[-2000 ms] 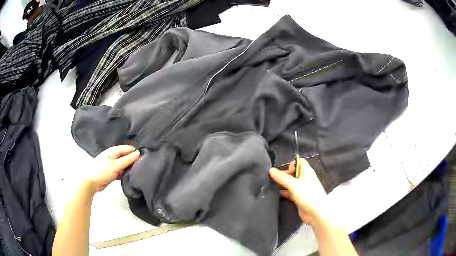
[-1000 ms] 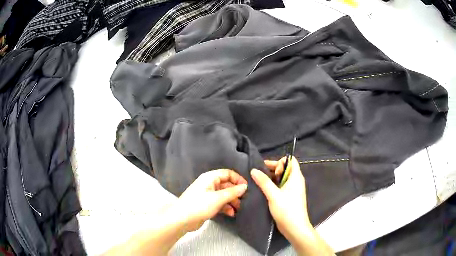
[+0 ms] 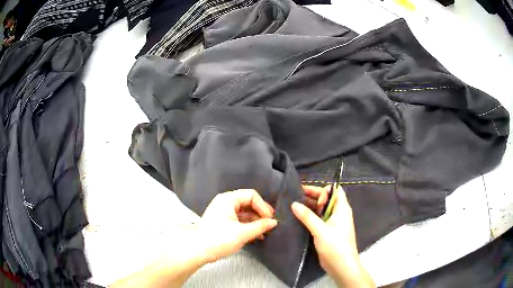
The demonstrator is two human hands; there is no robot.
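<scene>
A dark grey zip sweatshirt (image 3: 332,124) lies spread and rumpled in front of me, with yellowish stitched seams and a pale line along its front edge. My left hand (image 3: 239,222) pinches a fold of the cloth near the front edge of the garment. My right hand (image 3: 332,219) holds thread snips (image 3: 333,194) in the palm, blades pointing up and away, while its thumb and finger grip the same fold just right of my left hand. Whether a loose thread is between the fingers is too small to tell.
A pile of grey garments (image 3: 45,146) hangs along the left. Striped black and white pieces (image 3: 188,25) lie at the far edge. The white table (image 3: 121,197) has a curved edge at the lower right, with dark cloth (image 3: 467,267) below it.
My left hand has moved right from the garment's left side to the fold beside my right hand. The view has shifted, so the garment sits further right and the left pile shows more.
</scene>
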